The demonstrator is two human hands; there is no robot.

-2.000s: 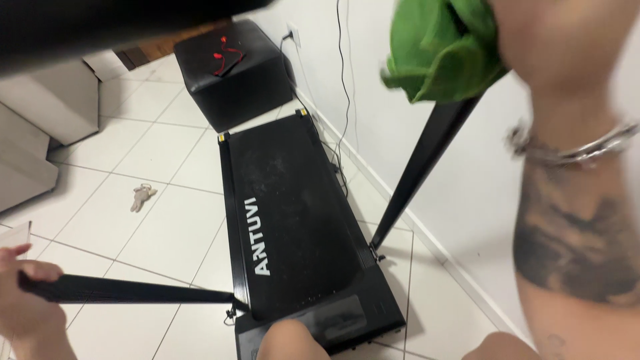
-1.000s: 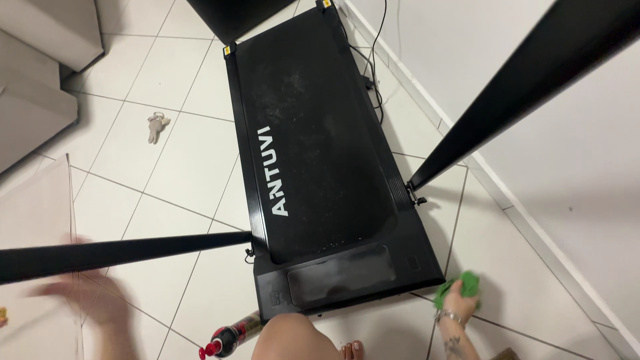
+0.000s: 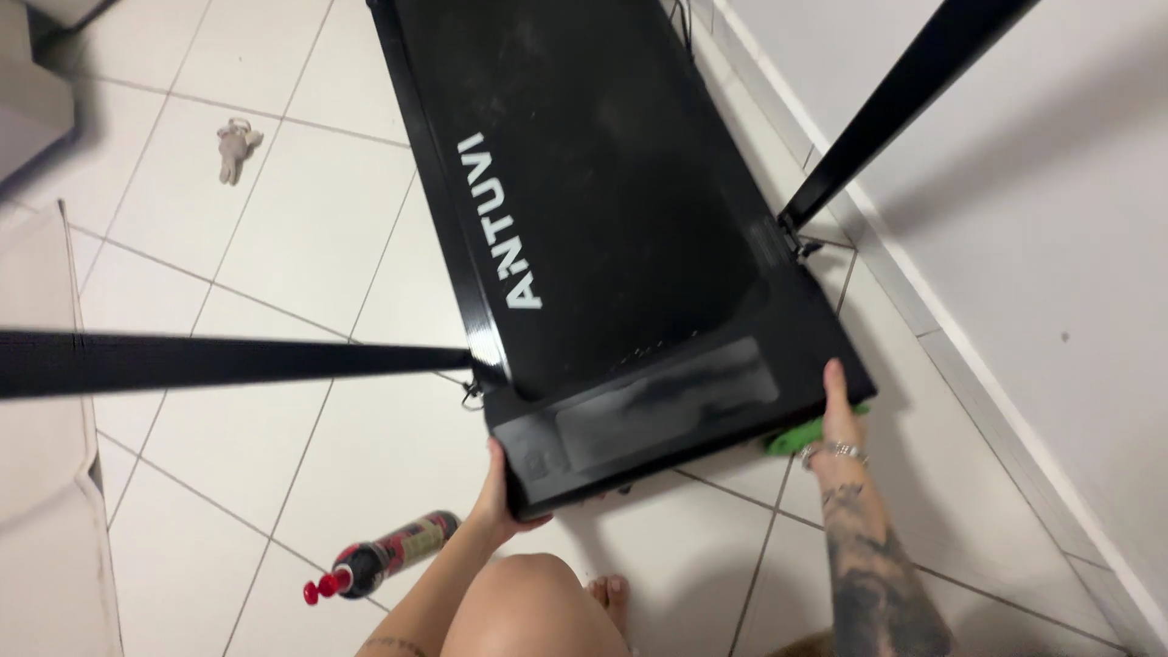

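A black treadmill point(image 3: 602, 228) with white brand lettering on its belt lies across the tiled floor. My left hand point(image 3: 500, 493) grips the near left corner of its motor cover, thumb on top and fingers underneath. At the near right corner my right hand point(image 3: 839, 411) holds the cover's edge in the same way. A green cloth point(image 3: 803, 436) is pressed between that hand and the treadmill's edge, partly hidden. Just left of my left forearm, a dark bottle with a red cap point(image 3: 392, 552) lies on its side on the floor.
Black treadmill uprights slant out at the left point(image 3: 228, 359) and right point(image 3: 885, 109). A white wall point(image 3: 1031, 210) with a baseboard runs along the right. A small plush toy point(image 3: 234, 151) lies on the tiles. Light fabric point(image 3: 55, 438) hangs at the left edge; my bent knee is near the bottom.
My left hand has moved from the left side to the treadmill's near left corner and taken hold. My right hand, with the green cloth, has moved from the floor to the near right corner.
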